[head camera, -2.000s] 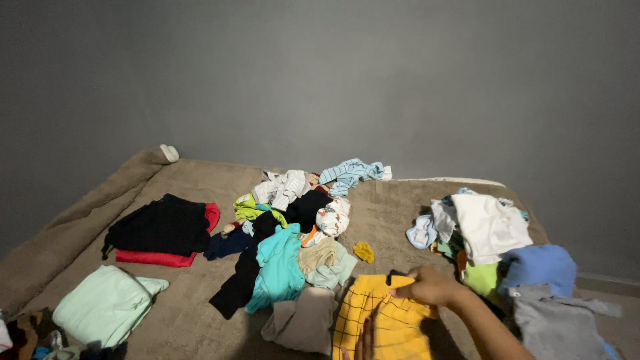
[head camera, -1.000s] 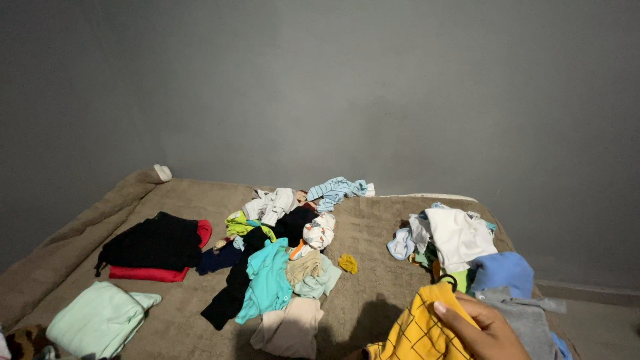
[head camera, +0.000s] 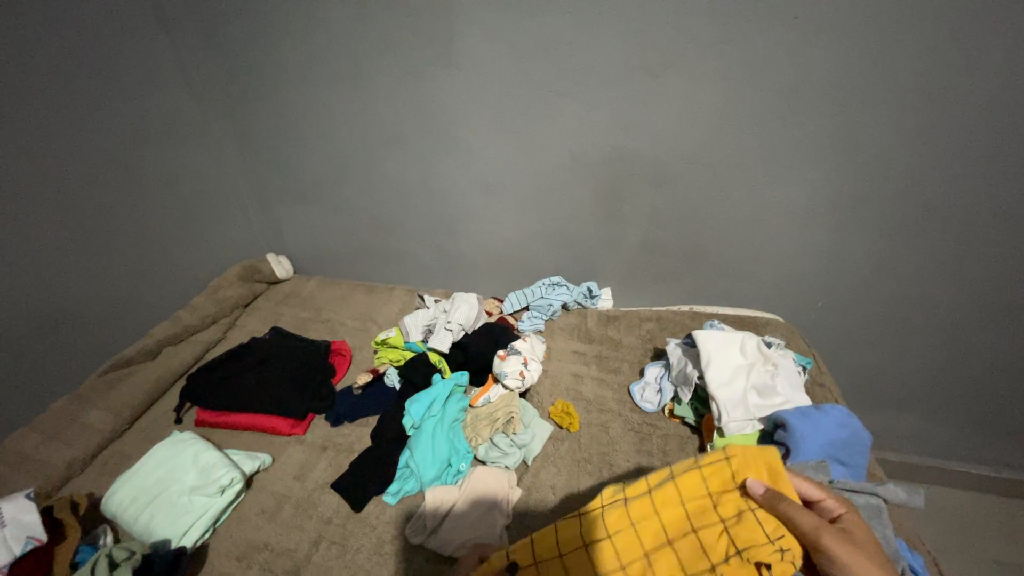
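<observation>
My right hand (head camera: 828, 520) grips the upper right corner of a yellow garment with a dark grid pattern (head camera: 680, 516), thumb on its near face. Low in the view, my left hand (head camera: 478, 558) shows only as a blurred bit at the garment's lower left edge; whether it grips the cloth cannot be told. Behind the garment lies a loose heap with a turquoise garment (head camera: 436, 436), a beige-pink garment (head camera: 468, 510) and a light blue striped garment (head camera: 552, 298). A small mustard cloth piece (head camera: 565, 415) lies right of the heap.
A brown cover (head camera: 596, 360) spreads under everything, against a grey wall (head camera: 512, 144). At left are a folded black garment (head camera: 260, 376) on a red one (head camera: 254, 422) and a mint garment (head camera: 176, 488). At right, a pile holds a white garment (head camera: 752, 380) and a blue one (head camera: 828, 440).
Two seconds ago the yellow garment lay low on the cover under my hands. It was then lifted toward the right, and now more of its checked face shows, spread out to the left.
</observation>
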